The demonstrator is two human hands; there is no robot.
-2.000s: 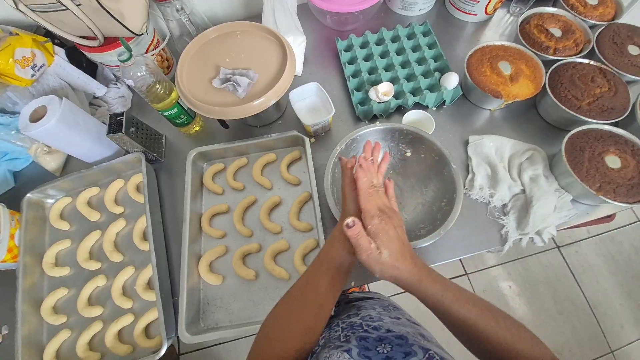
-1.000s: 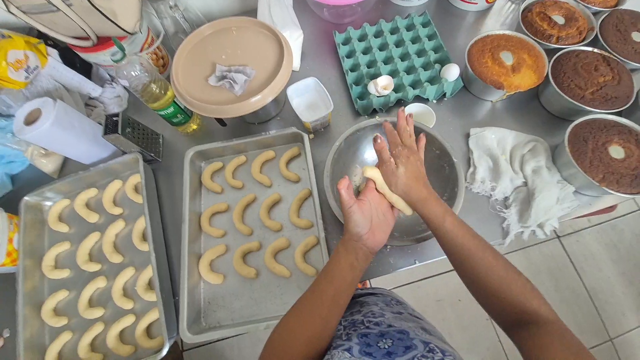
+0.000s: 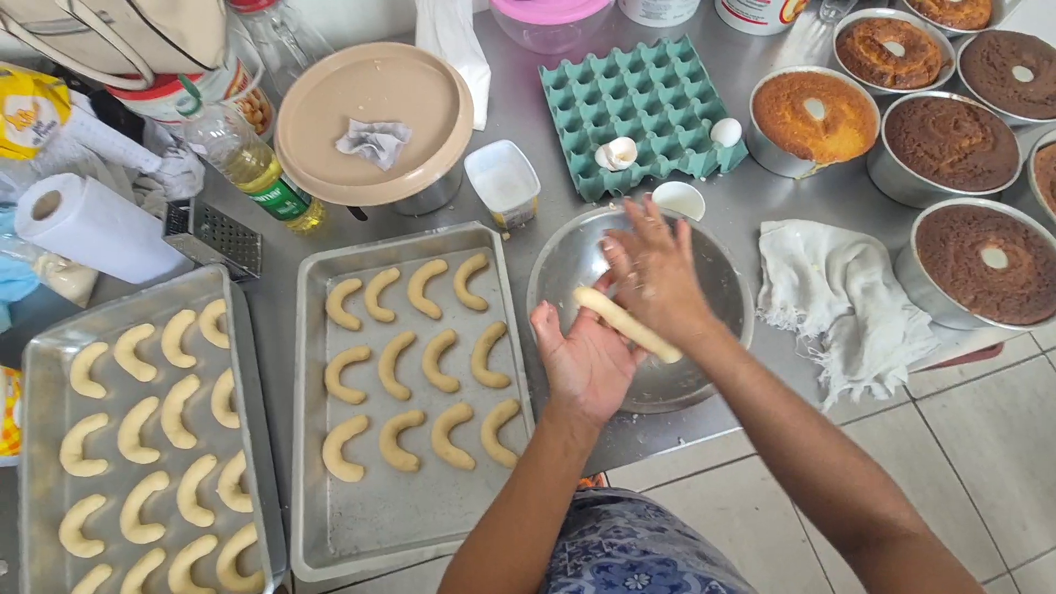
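A straight roll of pale dough lies across the open palm and fingers of my left hand, over a steel bowl. My right hand is right beside the roll, fingers spread and slightly blurred; whether it touches the dough is hard to tell. Left of the bowl, a metal baking tray bears rows of curved dough pieces. A second metal tray at the far left bears more curved dough pieces.
Behind the bowl are a white cup, a plastic tub and a green egg tray with an egg and a shell. A fringed cloth and ring cakes in pans stand right. A grater stands left.
Two seconds ago my palms were together with no dough visible. The dough roll then showed between my hands, and now lies longer and thinner on my left hand.
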